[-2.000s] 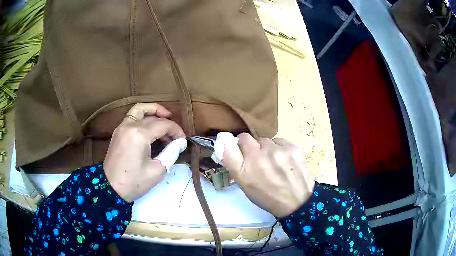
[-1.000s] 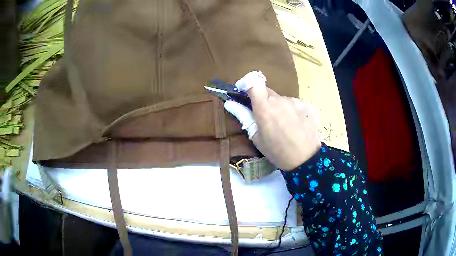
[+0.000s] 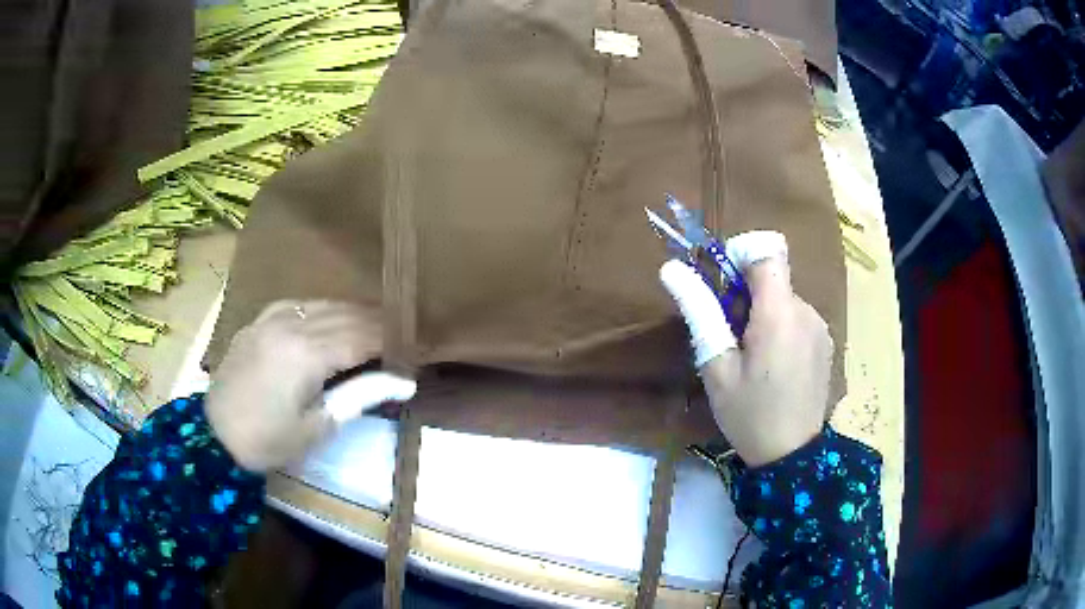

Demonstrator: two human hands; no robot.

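Observation:
A brown tote bag [image 3: 500, 226] lies flat, its mouth toward me, with a small cream label [image 3: 616, 43] near its centre seam. Two long straps [image 3: 402, 500] hang over the table's front edge. My left hand [image 3: 298, 375], blurred, is at the mouth edge by the left strap, its white-covered thumb against the strap; whether it grips is unclear. My right hand [image 3: 761, 345] holds thread snips [image 3: 714, 264] with purple-blue handles above the right part of the bag, blades apart and pointing up-left. Its thumb and a finger wear white covers. The fingertips are partly hidden by the snips.
A heap of yellow-green strips [image 3: 280, 83] lies left of the bag. A white sheet [image 3: 535, 482] is under the bag's mouth. Dark brown material [image 3: 107, 119] is at the upper left. A pale-covered table edge [image 3: 1011, 214] and a dark red panel [image 3: 982, 357] are at the right.
The view has shifted, so the bag shows further right and its label is visible. My left hand has come back to the mouth edge. My right hand still holds the snips.

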